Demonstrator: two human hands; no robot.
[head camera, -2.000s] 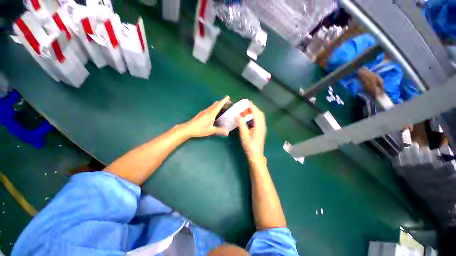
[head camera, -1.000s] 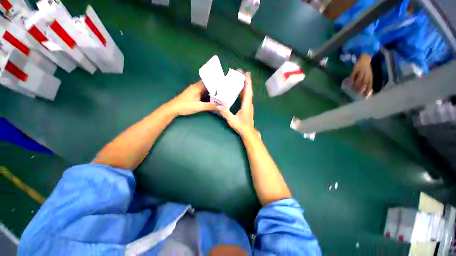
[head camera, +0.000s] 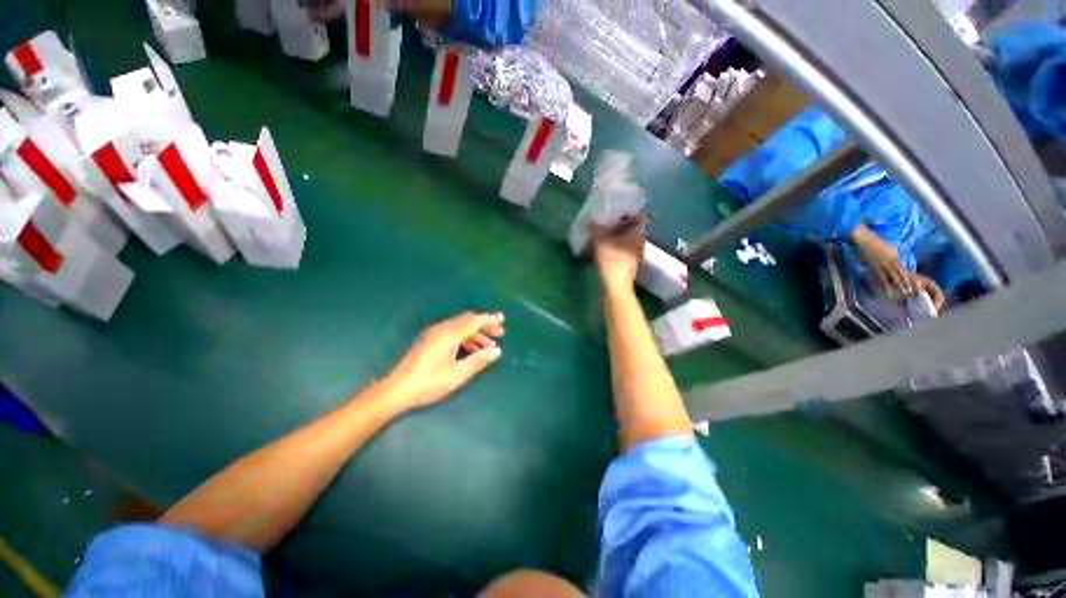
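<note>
My left hand (head camera: 450, 356) is over the green table (head camera: 444, 467), fingers apart and empty. My right hand (head camera: 617, 248) is stretched forward at a blurred white box (head camera: 608, 201) on the far side of the table; its fingers are on the box's near part. Two closed white boxes, one with a red stripe (head camera: 692, 326) and one beside it (head camera: 664, 271), lie just right of my right hand. Several open white boxes with red stripes (head camera: 181, 175) stand clustered at the left with flaps up.
More striped boxes (head camera: 447, 103) stand along the far side, near another worker's blue sleeve and crumpled clear plastic (head camera: 520, 84). A grey metal frame (head camera: 818, 350) crosses the right. Another worker's hands (head camera: 894, 269) are at a grey tray (head camera: 851, 306). Pale boards (head camera: 953, 563) lie bottom right.
My hands have parted. The box with raised flaps is no longer between them; my right hand has moved forward to a far-side box. My left hand has moved down, empty.
</note>
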